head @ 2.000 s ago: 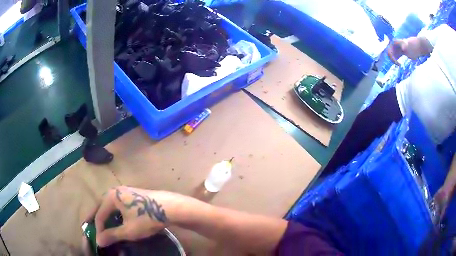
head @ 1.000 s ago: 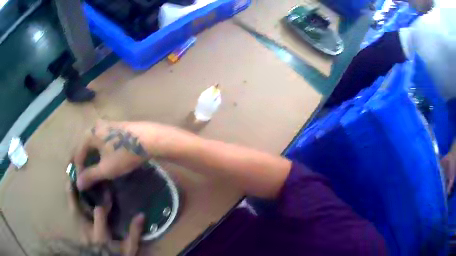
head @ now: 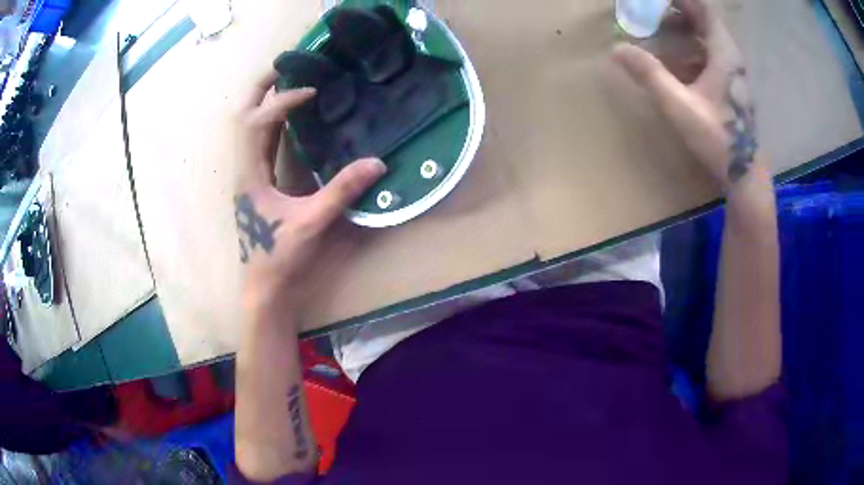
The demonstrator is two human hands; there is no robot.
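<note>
The green shell (head: 403,185) with a white rim lies on the brown cardboard, its rounded end towards me, showing two small white rings. A black liner (head: 393,114) is inside, with two raised loops at the far end. My left hand (head: 289,213) grips the shell's left side, thumb over the near left edge and fingers at the liner. My right hand (head: 687,95) is at the upper right, thumb and fingers apart around the white translucent bottle (head: 642,14). The frame's top edge cuts the bottle; whether my fingers hold it is unclear.
Another green-black shell (head: 38,256) lies at the far left. A whitish translucent object (head: 210,14) is at the top left. A red stool (head: 327,417) and blue crates (head: 822,332) are below the bench edge (head: 474,275).
The view has swung right and down. My right hand has left the shell and moved right to the bottle. My left hand now holds the shell's side, and its two raised loops are uncovered.
</note>
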